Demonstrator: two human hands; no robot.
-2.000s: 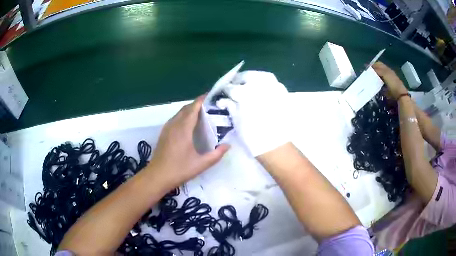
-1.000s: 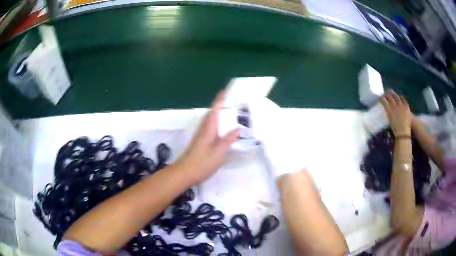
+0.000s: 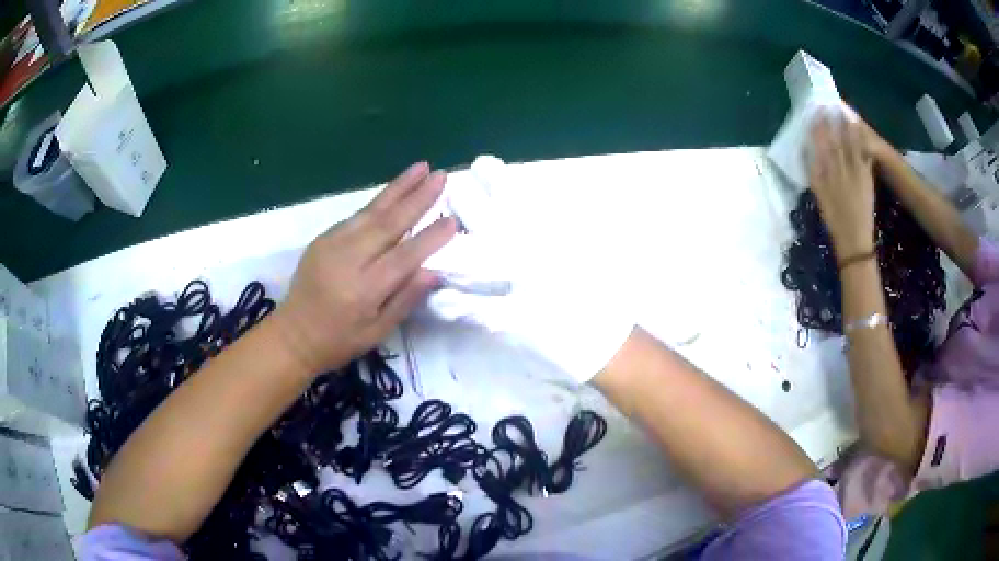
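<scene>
My bare left hand [image 3: 367, 268] is at centre left, its fingers stretched over a white box [image 3: 436, 227] and its thumb low against it. My right hand [image 3: 537, 290] wears a white glove, opposite the left hand at the box. Glove, box and bright table blend together, so the box's outline and the right fingers' grip are unclear. A small dark spot shows between the hands. Coiled black cables [image 3: 405, 444] lie heaped below and left of my left hand, with silver plug ends showing.
An open white carton [image 3: 115, 148] with its flap up stands on the green belt [image 3: 362, 99] at left, beside a bagged cylindrical device [image 3: 53, 181]. Closed white boxes [image 3: 811, 79] are at upper right. Another person's hands [image 3: 849, 181] handle a white item beside a second cable heap [image 3: 893, 274].
The flap that stood up between my hands no longer shows upright. My left fingers have moved over the box. The open carton and bagged device have come into view at left.
</scene>
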